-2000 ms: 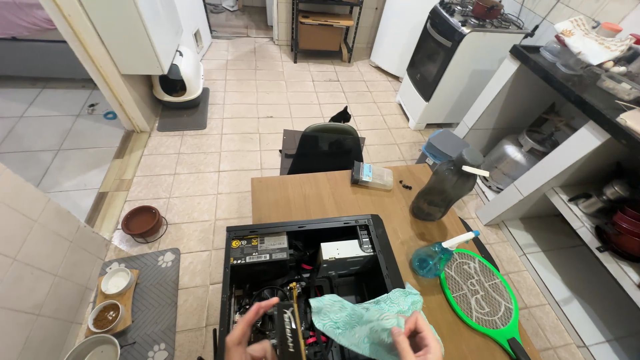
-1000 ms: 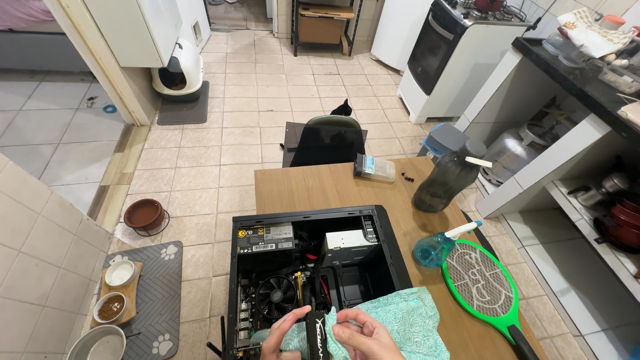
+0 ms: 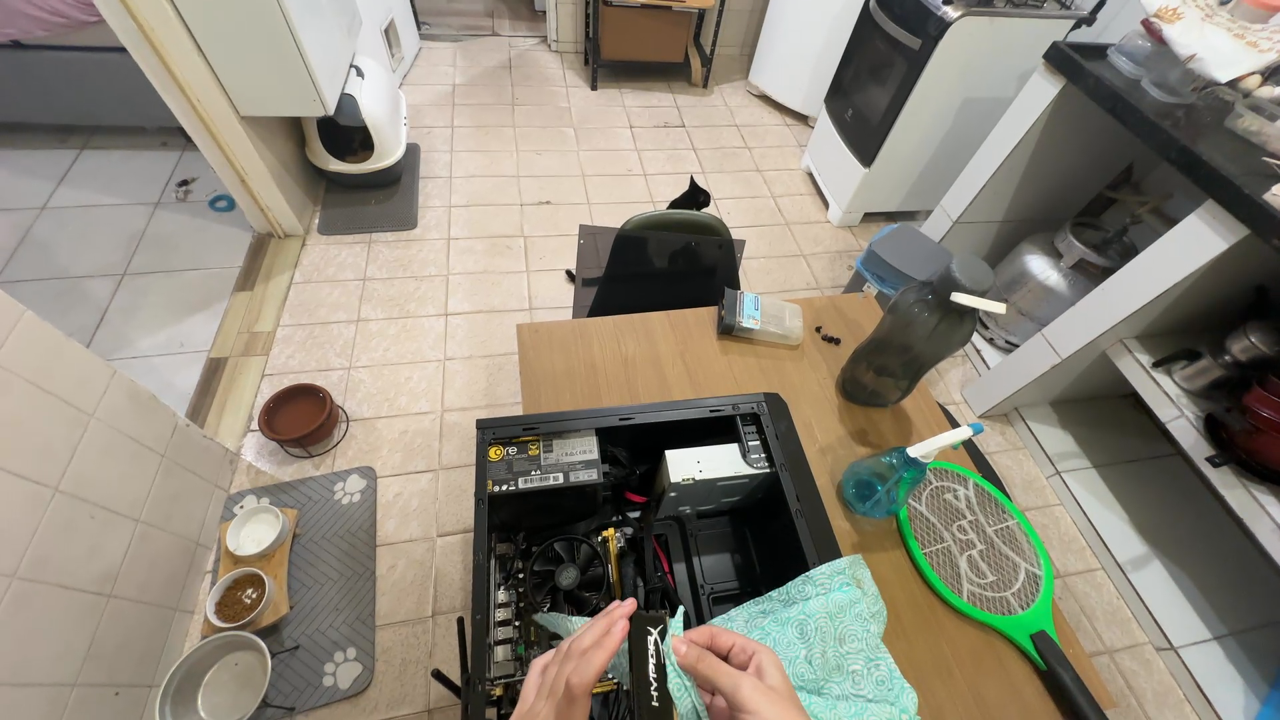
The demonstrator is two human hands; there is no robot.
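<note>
An opened black computer case [image 3: 790,480] lies on the wooden table, its power supply [image 3: 545,460], CPU cooler fan [image 3: 567,573] and drive bay [image 3: 705,478] showing. Above its lower part is a black HyperX-branded piece [image 3: 651,660], upright between my hands. My left hand [image 3: 580,665] is at its left side, fingers extended; whether it grips the piece cannot be seen. My right hand [image 3: 735,670] pinches a fold of the teal patterned cloth [image 3: 835,625] against the piece's right side. The cloth spreads over the case's lower right corner, and part of it shows behind my left fingers.
On the table are a blue spray bottle [image 3: 885,480], a green electric insect racket [image 3: 975,540], a dark bottle [image 3: 905,340], a plastic container [image 3: 762,318] and several small black pieces [image 3: 828,337]. A chair [image 3: 665,265] stands beyond, a black cat [image 3: 692,194] behind it. Pet bowls [image 3: 238,597] sit at left.
My hands have come together around the black piece, which my left hand held alone two seconds ago. The cloth, earlier spread from my right hand, now also reaches the piece.
</note>
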